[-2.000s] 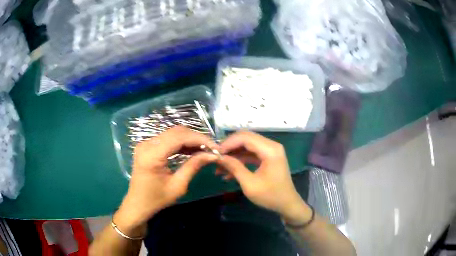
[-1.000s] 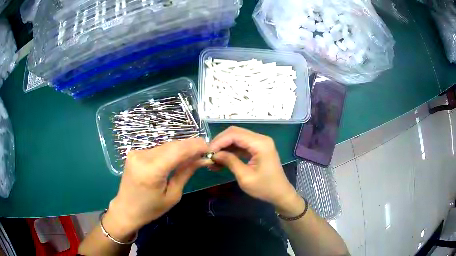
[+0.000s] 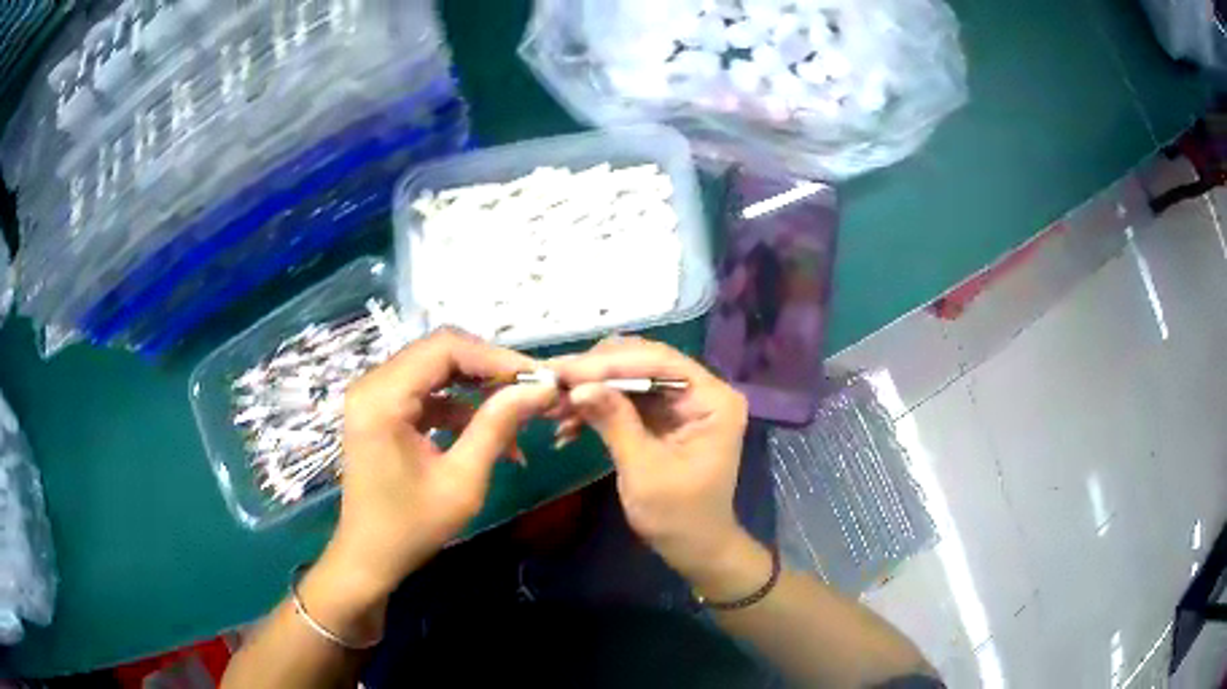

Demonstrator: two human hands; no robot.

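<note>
My left hand [image 3: 428, 438] and my right hand [image 3: 662, 438] meet over the bench's near edge, fingertips almost touching. A thin stem [image 3: 643, 385], white with a dark metallic end, lies across my right fingers, pinched under the thumb. Its other end runs to a small white piece [image 3: 541, 378] pinched in my left fingertips; the join is partly hidden by the fingers. The smaller clear tub [image 3: 222, 451] of metallic and white stems [image 3: 299, 404] is left of my left hand. The larger clear tub [image 3: 702, 256] of white sleeves [image 3: 545, 249] is just beyond both hands.
Stacked clear blister trays [image 3: 202, 148] with blue edges stand at the far left. A clear bag of white caps [image 3: 767, 67] lies beyond the larger tub. A phone [image 3: 774, 296] lies right of that tub. A ribbed clear tray [image 3: 854, 485] is below the bench edge. Another plastic bag [image 3: 20, 525] is at left.
The view has turned, so the tubs and bench things appear further left. The stem now shows lengthwise across my right fingers; before, only a small bit showed between the fingertips.
</note>
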